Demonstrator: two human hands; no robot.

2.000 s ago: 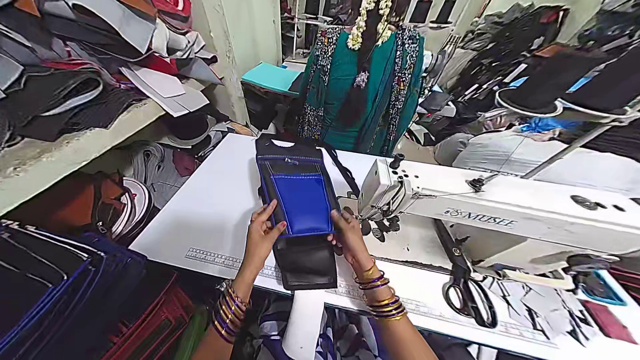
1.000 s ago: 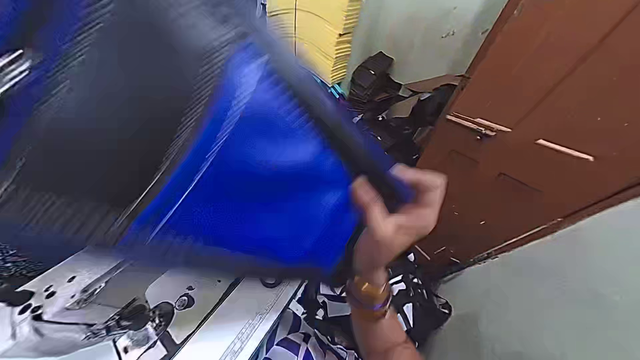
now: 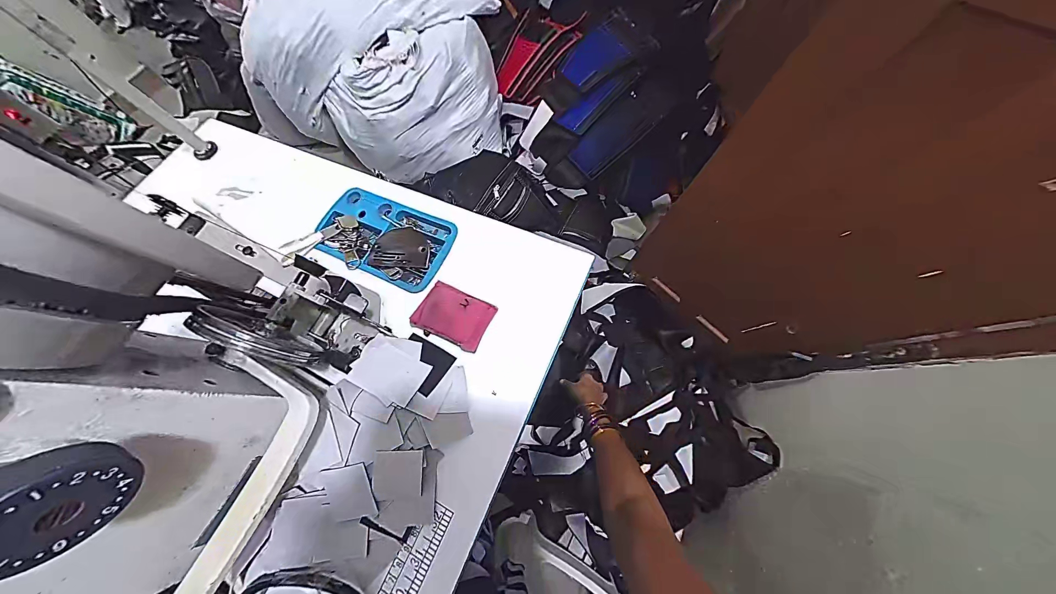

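Note:
My right hand [image 3: 587, 391], with bangles at the wrist, reaches down beyond the right edge of the white sewing table [image 3: 528, 272]. It is over a heap of black material and white scraps [image 3: 652, 371]; whether its fingers hold any of it cannot be told. My left hand is out of view. On the table lie a blue tray of small metal parts [image 3: 330, 216], a dark pink fabric piece [image 3: 454, 316] and many pale cut pieces [image 3: 388, 371]. The sewing machine [image 3: 165, 429] fills the left side.
A large white sack [image 3: 412, 91] bulges behind the table. Blue and black pieces [image 3: 602, 99] are piled beside it. A brown door [image 3: 891, 181] and a pale wall [image 3: 891, 470] bound the right side. A printed ruler scale [image 3: 421, 553] runs along the table's near edge.
The view has swung far to the right and down. The black and blue pouch, under both hands two seconds ago and by my right hand one second ago, is no longer in sight. My right hand is now low beside the table.

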